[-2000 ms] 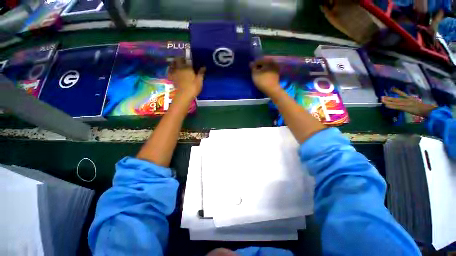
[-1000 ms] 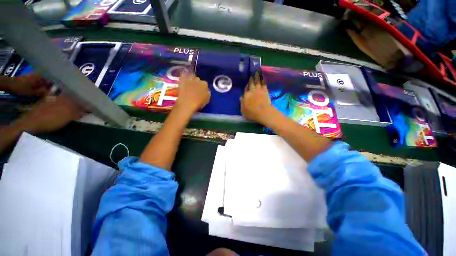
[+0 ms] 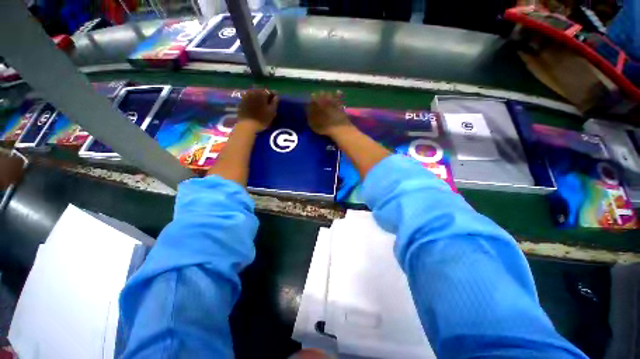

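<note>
A dark navy flap with a white round logo (image 3: 295, 158) lies flat on a box in the row in front of me. My left hand (image 3: 257, 109) rests at its top left corner, fingers curled. My right hand (image 3: 327, 113) rests at its top right edge, fingers pointing away and somewhat spread. Neither hand visibly grips anything; the undersides of the fingers are hidden. Printed rainbow lids (image 3: 200, 130) lie on both sides of the navy flap, the right one partly behind my right forearm.
White sheets (image 3: 368, 280) lie loose before me; a white stack (image 3: 77, 280) stands left. A grey post (image 3: 105, 116) slants at left. A grey tray with a white card (image 3: 484, 158) lies right. A worn rail (image 3: 295, 208) edges the belt. Another person's hand (image 3: 10, 168) shows at far left.
The navy flap now lies flat; it was raised two seconds ago. My hands have moved to its far edge. The view has shifted, and the neighbour's arms at left have mostly left the picture.
</note>
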